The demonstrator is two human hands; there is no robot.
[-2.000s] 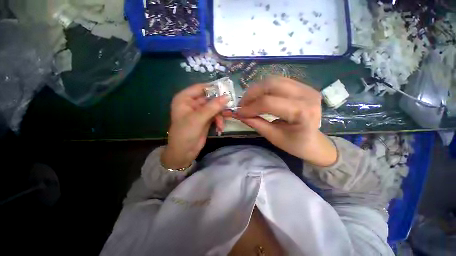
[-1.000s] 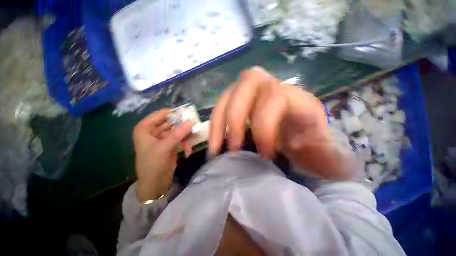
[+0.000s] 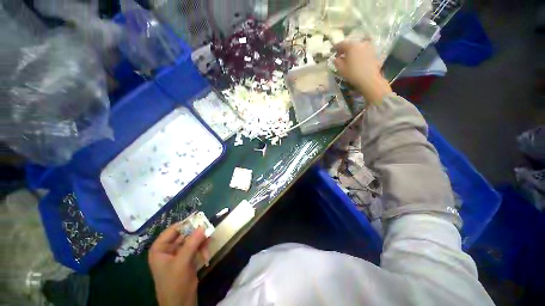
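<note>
My left hand (image 3: 174,260) grips a small white squarish housing (image 3: 196,223) by its edges, open side up with small parts showing, above the bench edge beside a long white block (image 3: 230,230). My right hand (image 3: 357,64) is stretched out to the far right, at a heap of pale pieces (image 3: 317,45) behind a clear plastic box (image 3: 314,95). Its fingertips are small and blurred, so whether they hold anything cannot be told. Another white square piece (image 3: 241,178) lies on the green bench.
A white tray (image 3: 161,170) with scattered small grey parts stands beside a blue bin of metal pins (image 3: 80,230). White moulded parts (image 3: 260,110) lie beside dark red wires (image 3: 248,48). A blue crate (image 3: 466,179) is below the bench. Clear bags (image 3: 54,95) lie at left.
The view has turned to the right. My right hand has moved away from the housing, out to the pale heap at the far right. My left hand still holds the housing.
</note>
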